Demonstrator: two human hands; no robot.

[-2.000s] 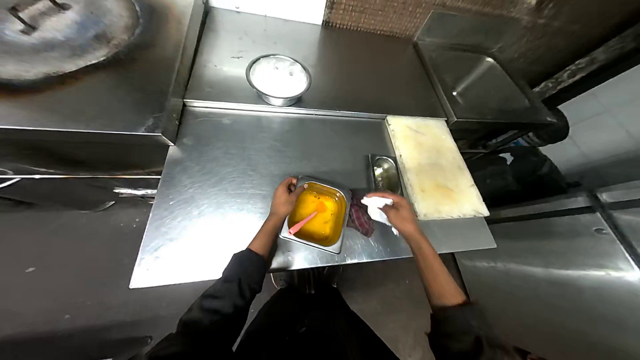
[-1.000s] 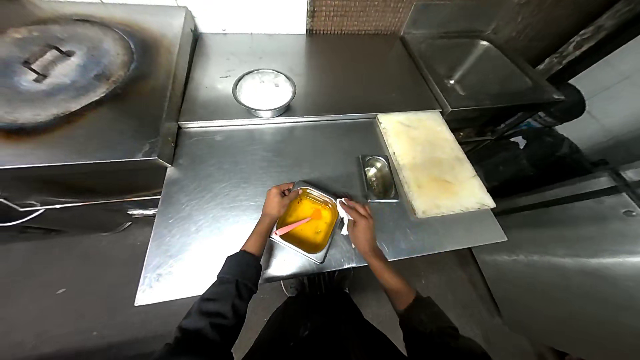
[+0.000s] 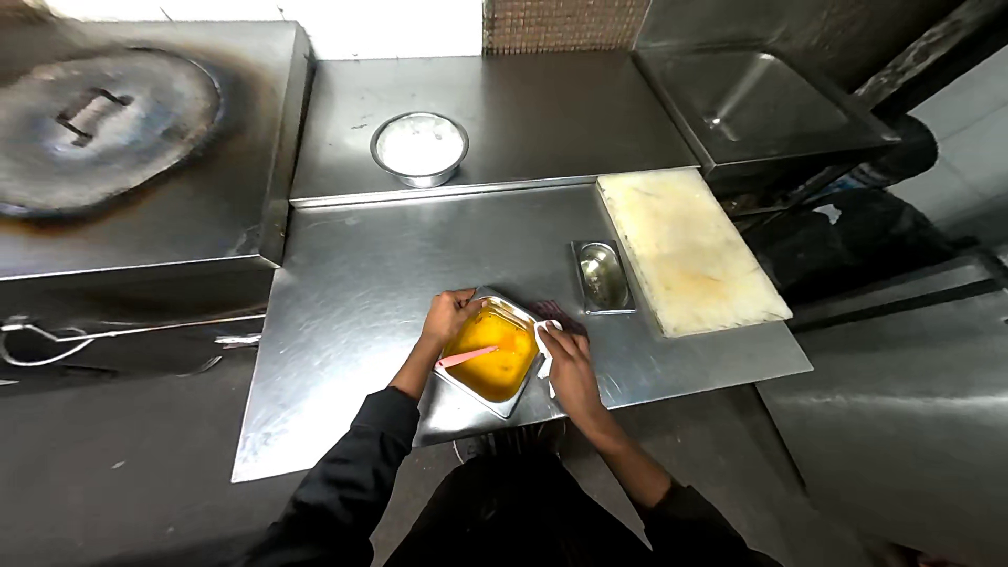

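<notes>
A square steel pan [image 3: 510, 408] of yellow-orange liquid stands near the front edge of the steel table, turned at an angle. My left hand [image 3: 450, 316] grips its rim at the upper left corner. A pink-handled utensil [image 3: 468, 357] lies in the pan, its handle over the left rim. My right hand [image 3: 571, 370] holds a crumpled white cloth or paper [image 3: 545, 356] against the pan's right side. Behind that hand, a dark reddish cloth or bundle [image 3: 561, 313] lies on the table, partly hidden.
A small steel container [image 3: 602, 277] sits beside a thick, pale cutting board [image 3: 693, 252] at the right. A steel bowl of white contents [image 3: 420, 148] stands on the back shelf. Left is a griddle with a round lid [image 3: 102, 126]; a sink [image 3: 756, 102] is at back right.
My right hand has brought the white cloth or paper from beside the pan to its right rim. The pan has turned to a slant, with my left hand still on it.
</notes>
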